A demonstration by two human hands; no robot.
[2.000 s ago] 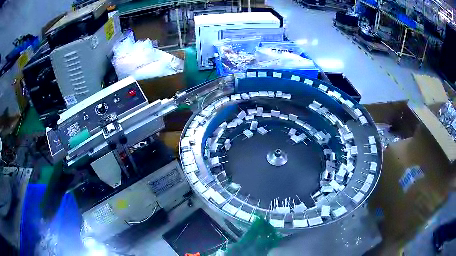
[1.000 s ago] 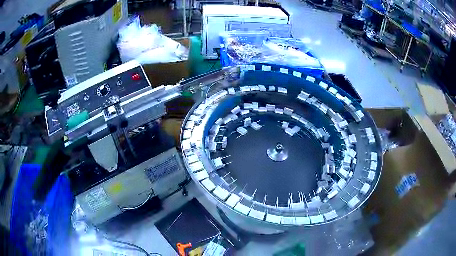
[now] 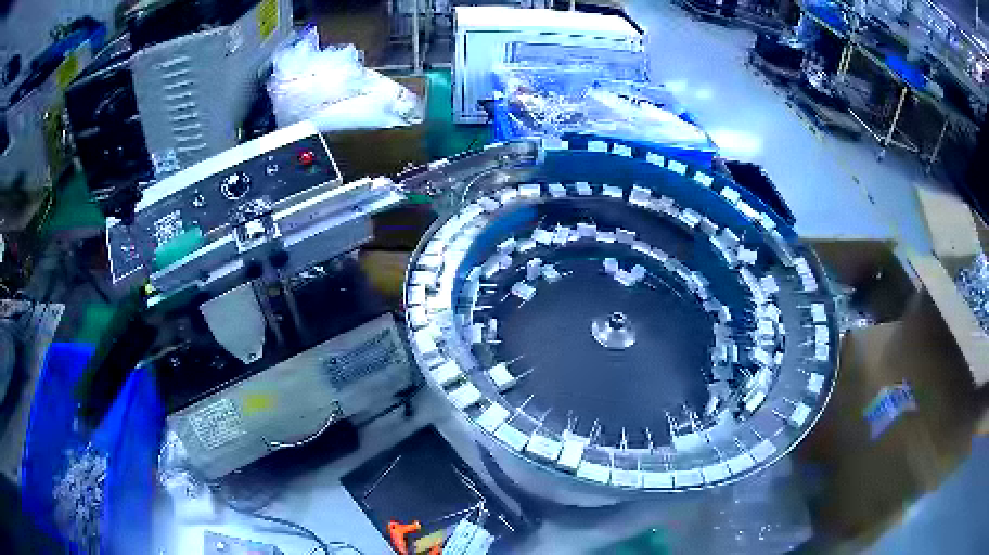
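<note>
No hand can be made out. The vibratory bowl feeder point(image 3: 521, 325) lies nearest in front of me, with a central knob point(image 3: 615, 330) on its dark floor. Small white rectangular components point(image 3: 575, 450) line its spiral ledges, several with thin legs showing. A linear feed track point(image 3: 325, 222) runs left from the bowl rim across the pale lead cutting or forming machine point(image 3: 293, 396). The sloped control panel point(image 3: 222, 190) has a black knob and a red switch. A green patch point(image 3: 647, 544) is cut off by the bottom edge; I cannot tell what it is.
A blue parts bin point(image 3: 54, 434) holds loose pale parts at lower left. A black tray point(image 3: 418, 488) with an orange item lies below the bowl. An open brown carton point(image 3: 922, 401) stands right. Behind are a blue bin point(image 3: 694, 132), a white case point(image 3: 472, 65) and a louvred machine point(image 3: 184, 103).
The view has shifted, so the bowl and machine sit slightly further right. The green shape at the bottom edge has shrunk and moved right. Parts on the bowl ledges have shifted position.
</note>
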